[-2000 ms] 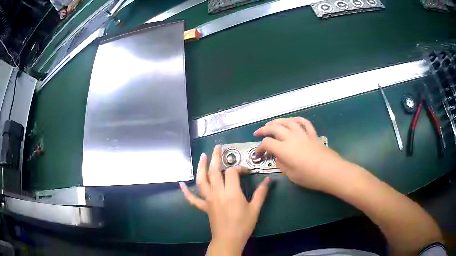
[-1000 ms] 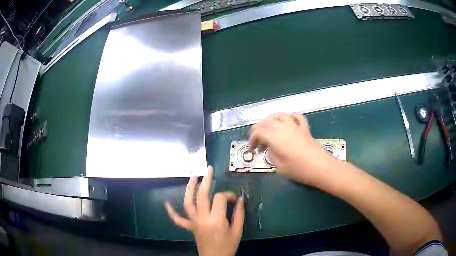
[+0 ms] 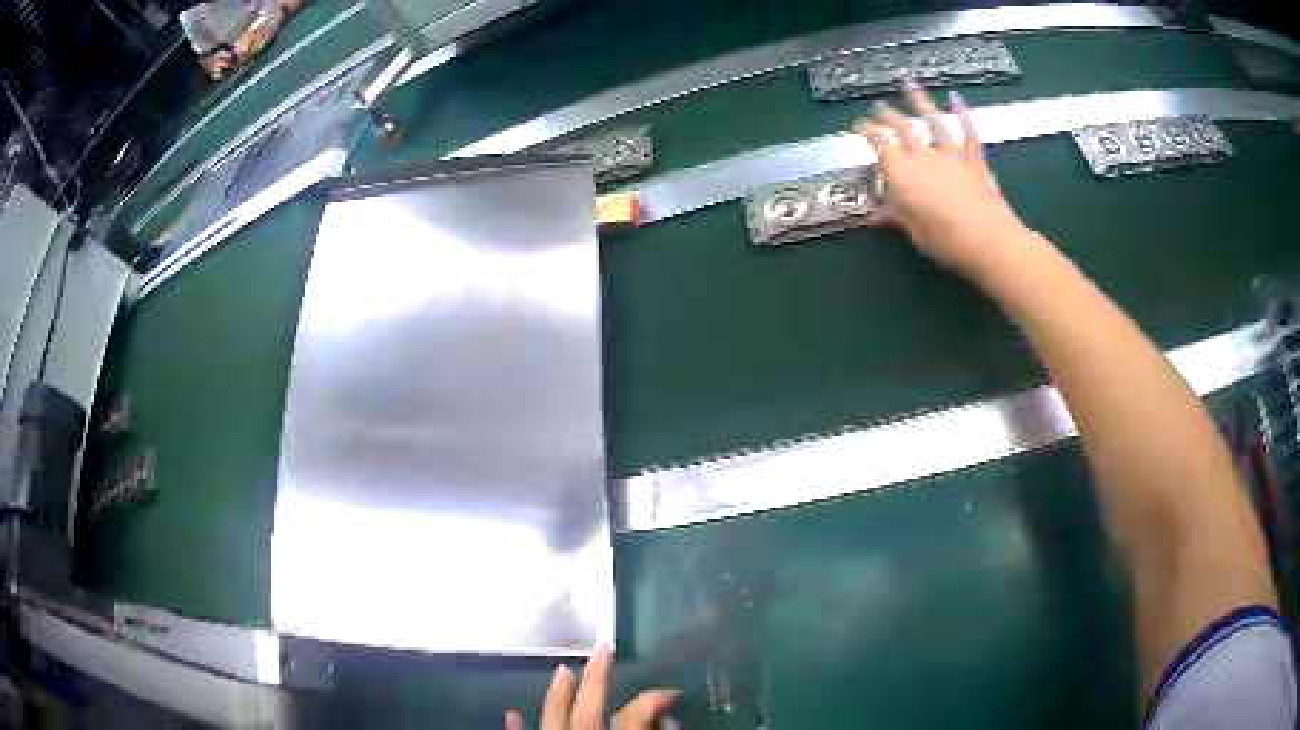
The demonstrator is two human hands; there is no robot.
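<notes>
A silver four-hole housing (image 3: 798,211) lies at the near side of the far metal strip, with its left circles showing and its right end hidden by my right hand. My right hand (image 3: 938,178) is over that end, fingers spread and slightly blurred; its thumb is at the housing's edge, and I see no clear grip. My left hand (image 3: 587,696) is at the bottom edge, cut off, with fingers apart and no object visible in it, just below the sheet plate's lower right corner.
The large shiny sheet plate (image 3: 449,414) lies left. More housings lie at the back (image 3: 912,66), the right (image 3: 1152,144) and behind the plate (image 3: 623,153). A yellow-and-red block (image 3: 619,210) is at the plate's edge. A near metal strip (image 3: 841,466) crosses the surface. Another person's hands (image 3: 235,54) show upper left.
The housing from the front work spot is gone from there, and one now lies by the far strip under my right hand, which has reached away. My left hand sits lower in view. The view has shifted.
</notes>
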